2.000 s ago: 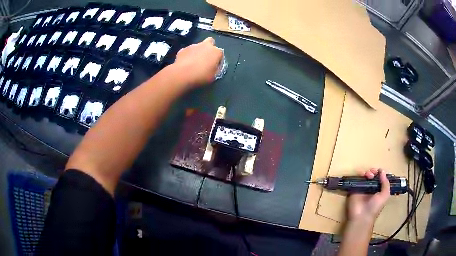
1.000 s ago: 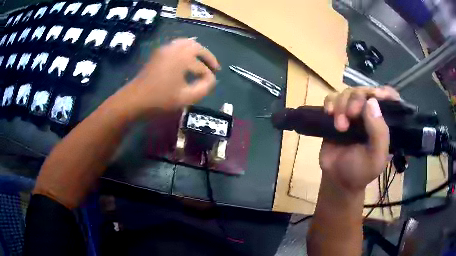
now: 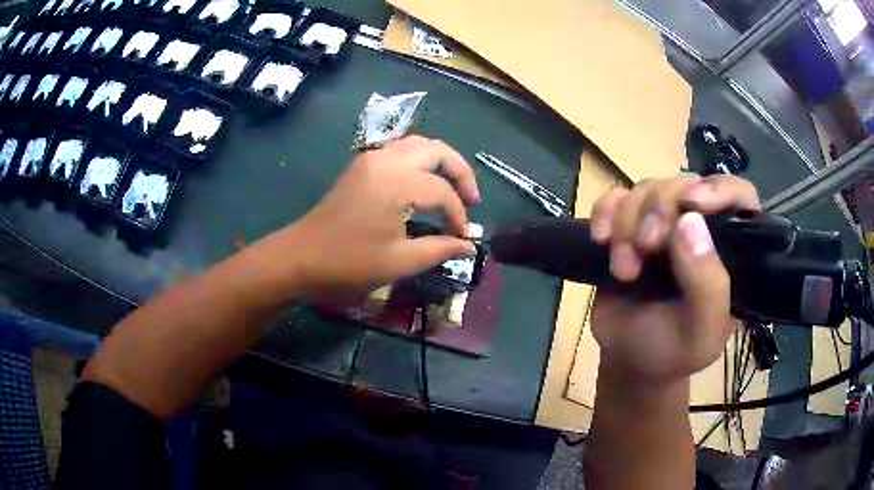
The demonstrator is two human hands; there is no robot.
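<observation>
My right hand [image 3: 666, 278] grips the black electric screwdriver [image 3: 776, 273] level, its front end pointing left. My left hand [image 3: 369, 225] is over the light unit, thumb and fingertips close together at the screwdriver's front end. Whether a small screw is between them cannot be told. The black light unit [image 3: 460, 272] with its pale face sits in the fixture, partly hidden by my left hand. The fixture's dark red board [image 3: 479, 325] and pale blocks [image 3: 452, 308] show below. A black cable [image 3: 424, 368] hangs from the unit.
A crumpled clear bag [image 3: 388, 117] lies above my left hand. Black housings with white inserts [image 3: 149, 196] stand in rows at left. A slim silver tool [image 3: 522, 182] lies above the fixture. Cardboard [image 3: 613, 72] covers the back and right. A blue crate [image 3: 29, 383] is at lower left.
My left hand has left the clear bag and come down to the unit. My right hand has raised the screwdriver from the cardboard and brought its front end left to my left fingertips.
</observation>
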